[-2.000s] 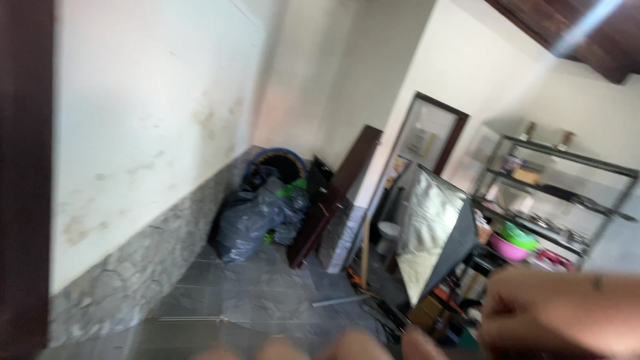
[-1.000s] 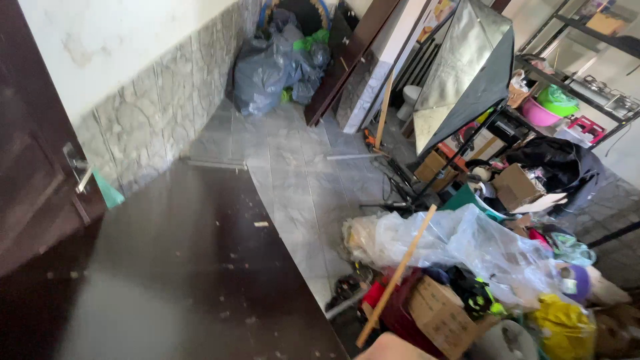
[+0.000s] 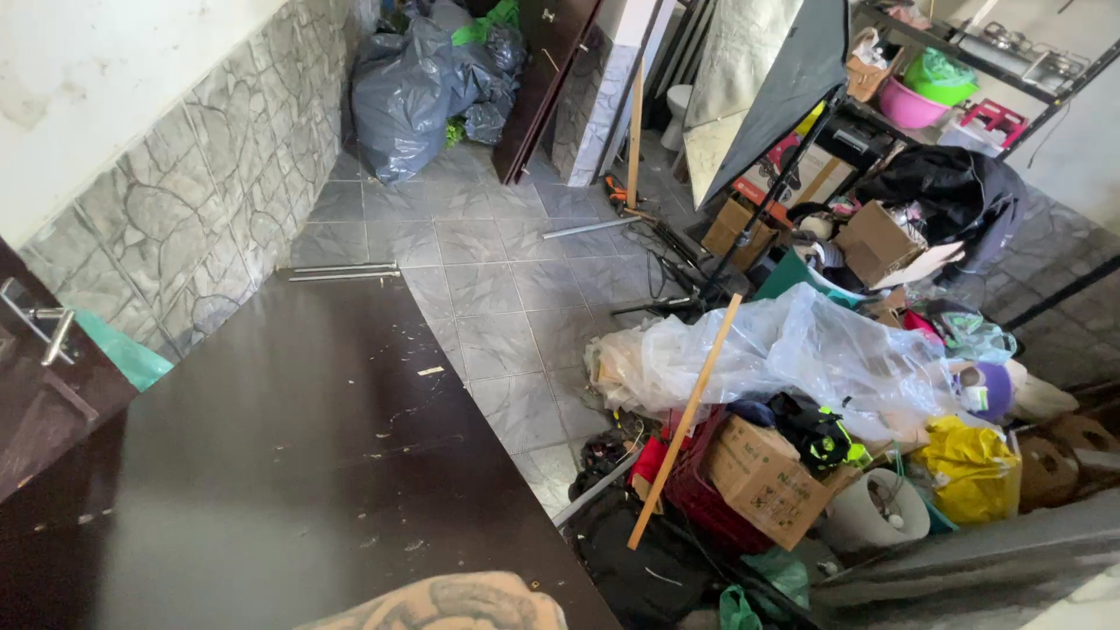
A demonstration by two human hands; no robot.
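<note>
A patch of tattooed skin [image 3: 446, 604], part of an arm or the back of a hand, enters at the bottom edge. Which side it belongs to I cannot tell; no fingers show, and any grip is hidden. It overlaps the dark brown, glossy panel [image 3: 262, 455], whose surface bears scratches, pale specks and a small light chip [image 3: 430, 371]. Two thin metal rods [image 3: 346, 273] lie along the panel's far end. At the left stands a dark door with a metal lever handle [image 3: 58, 337], green-blue material [image 3: 122, 350] beside it.
Grey bags [image 3: 402, 105] are piled beyond the tiled floor [image 3: 507, 324]. At the right, clear plastic sheeting [image 3: 761, 350], a wooden strip [image 3: 687, 420], a cardboard box [image 3: 757, 477] and a yellow bag [image 3: 967, 468] lie in a heap. A softbox [image 3: 761, 87] stands behind.
Fingers at the bottom and a hand at the lower right, seen two seconds ago, no longer show as such; tattooed skin now shows at the bottom. The view has tilted down, bringing in the brown panel.
</note>
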